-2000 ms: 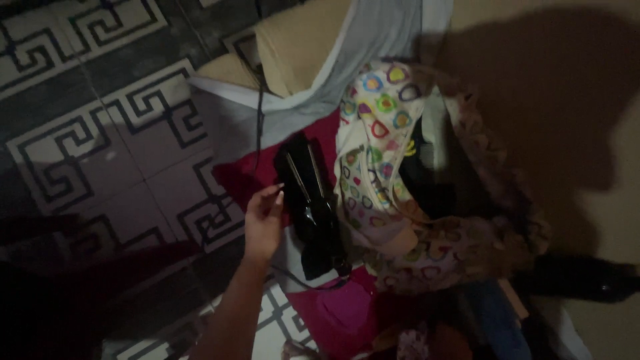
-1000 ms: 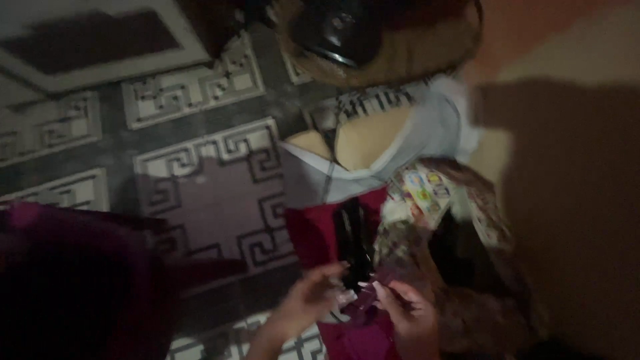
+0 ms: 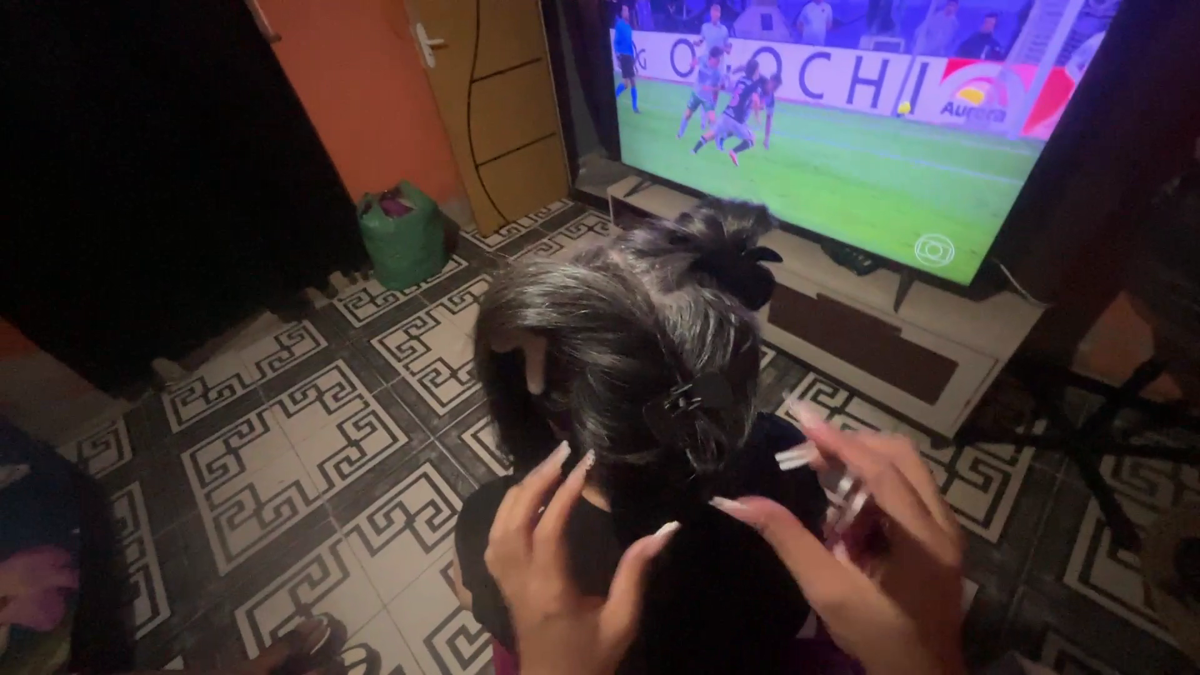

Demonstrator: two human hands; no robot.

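A person with dark hair (image 3: 600, 347) is in front of me, back turned, wearing a black top (image 3: 712, 581). A black claw clip (image 3: 689, 403) holds hair low at the back, and more hair is gathered higher up with a black hair clip (image 3: 750, 267). My left hand (image 3: 562, 581) is behind the neck, fingers apart and holding nothing. My right hand (image 3: 872, 562) is at the right, thumb and forefinger spread, with a small dark red object (image 3: 858, 534) with a silvery part held in the palm; what it is cannot be made out.
A television (image 3: 844, 122) showing a football match stands on a low white cabinet (image 3: 956, 375). A green bag (image 3: 403, 236) sits on the patterned tile floor (image 3: 291, 450) near a wooden door (image 3: 502, 103). A dark metal frame stands at the right. A foot in a sandal (image 3: 314, 647) shows at the bottom.
The view has swung up from the bag and clothes to the person's head. A second ago both hands were together over a small purplish object; now they are apart behind the head.
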